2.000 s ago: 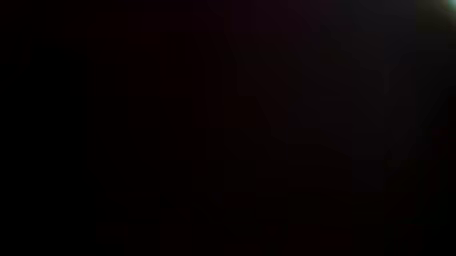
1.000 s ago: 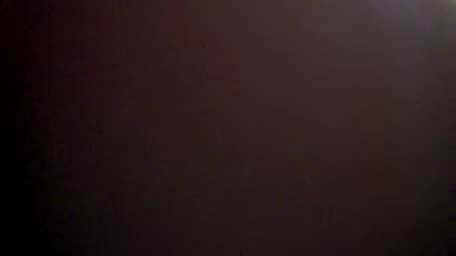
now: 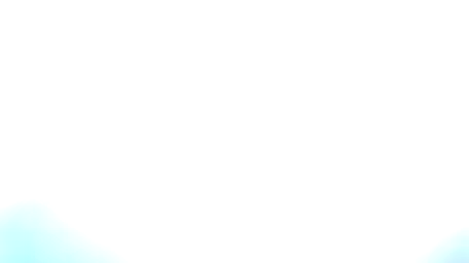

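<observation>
The head view is washed out to white almost everywhere, and no object can be made out. A blurred pale cyan patch [image 3: 28,241] shows at the lower left corner. A smaller pale blue patch [image 3: 457,254] shows at the lower right corner. I cannot tell what either patch is. Neither my left hand nor my right hand can be seen.
The view was nearly black, then a dim brownish dark with some light at the upper right. It is now overexposed white with pale patches in the two lower corners.
</observation>
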